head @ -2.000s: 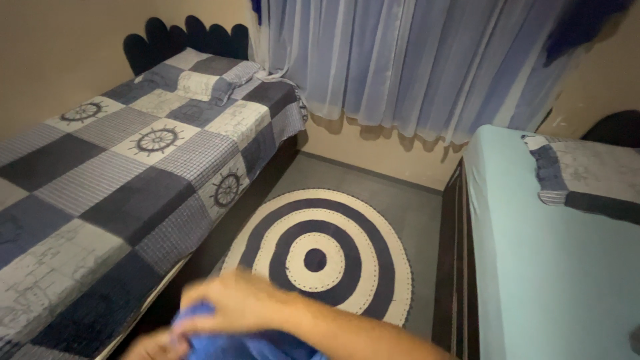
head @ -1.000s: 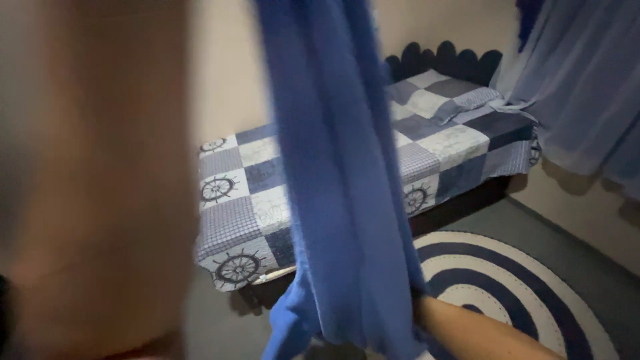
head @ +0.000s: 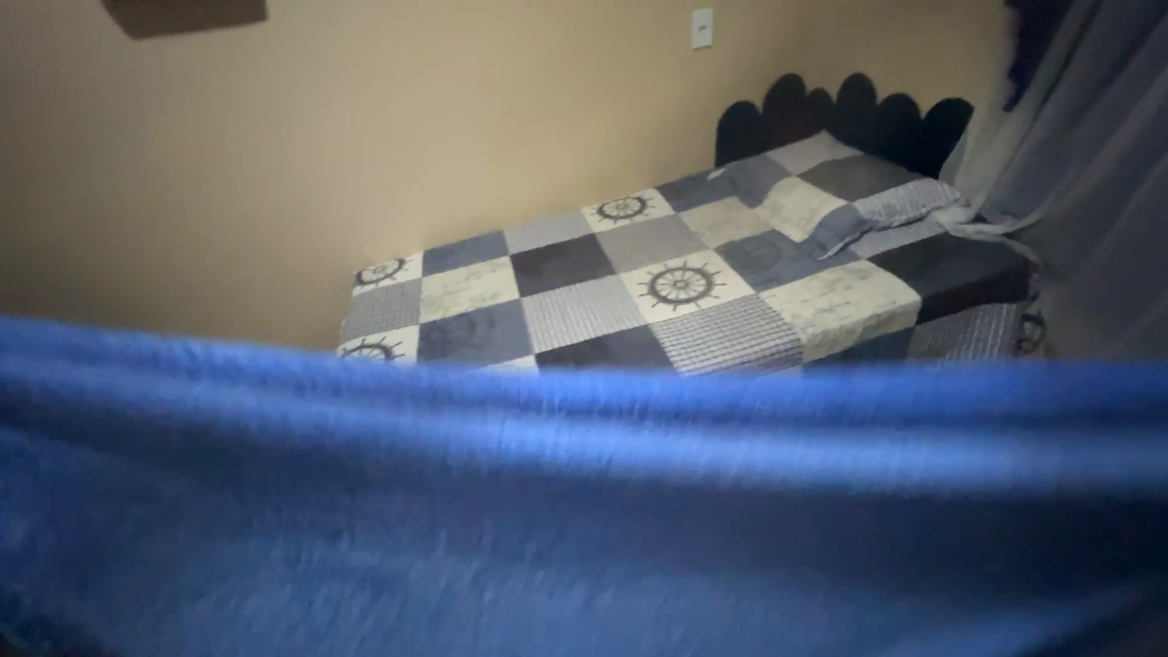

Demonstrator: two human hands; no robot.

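A blue cloth (head: 584, 511) fills the lower half of the head view, close to the camera and spread from the left edge to the right edge. Its upper edge sags slightly in the middle, and soft folds run across it. Neither my left hand nor my right hand shows, so what each one holds cannot be seen. Behind the cloth, a bed with a patchwork bedspread (head: 602, 283) printed with ship's wheels is partly covered from view. A matching pillow (head: 803, 205) lies at its head end.
A dark scalloped headboard (head: 844, 119) stands behind the pillow against a beige wall (head: 411, 119). Pale curtains (head: 1109, 210) hang at the right, touching the bed's corner. A white wall switch or outlet (head: 702, 28) and a dark wall-mounted object (head: 182, 14) are higher up.
The blue cloth, bunched low in my hands two seconds ago and hanging as a vertical strip one second ago, now stretches across the view. Both hands have left the picture. The view has swung left.
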